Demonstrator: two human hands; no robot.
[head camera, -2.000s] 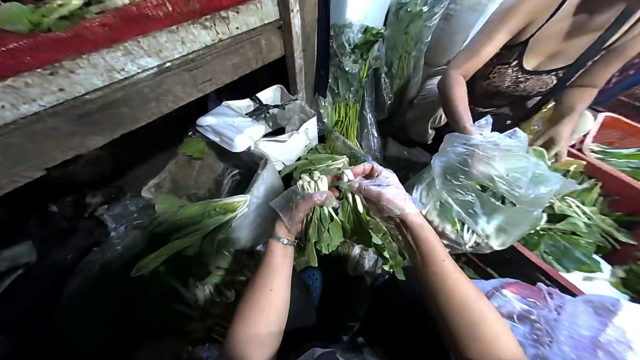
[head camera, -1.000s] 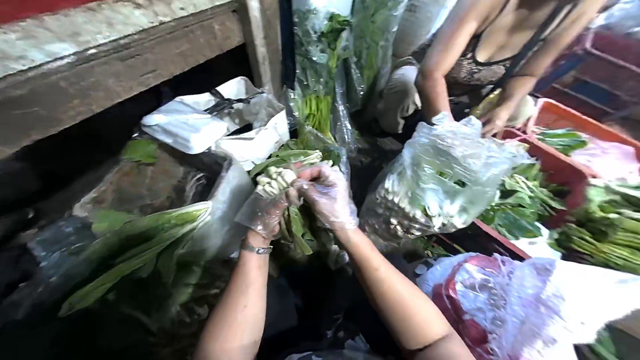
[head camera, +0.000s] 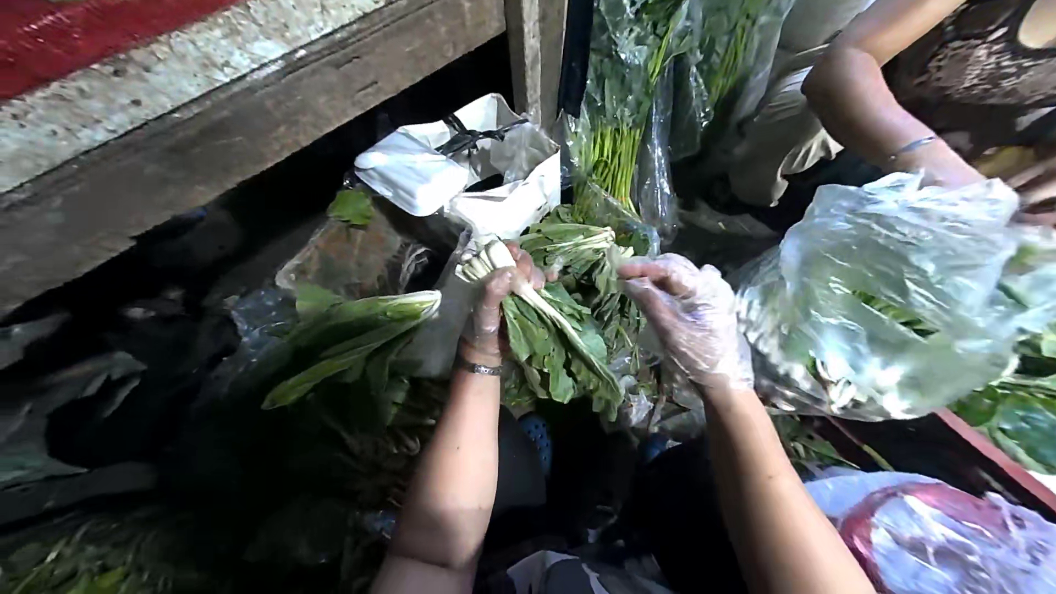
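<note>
My left hand (head camera: 503, 301), in a clear plastic glove with a bracelet at the wrist, grips a bunch of leafy greens (head camera: 565, 342) by its pale stems, whose ends point up and left. To the right, my right hand (head camera: 681, 309), also gloved, is apart from the bunch; thumb and forefinger are pinched at what may be a small leaf piece, though the glove blurs this. More leafy greens (head camera: 577, 239) lie behind and between the hands. Left of my left wrist is another long-leaved green (head camera: 363, 338).
A clear bag of pale-stemmed greens (head camera: 891, 305) stands at right, by a person's arm (head camera: 891, 115). Behind are a white plastic bag (head camera: 503, 181) and bagged long-stemmed greens (head camera: 615, 157). A wooden ledge (head camera: 247, 107) crosses upper left; a pink-and-white bundle (head camera: 940, 528) sits lower right.
My hands were together at the bunch in both earlier frames; now my right hand is away from it, to the right. The bunch remains in my left hand.
</note>
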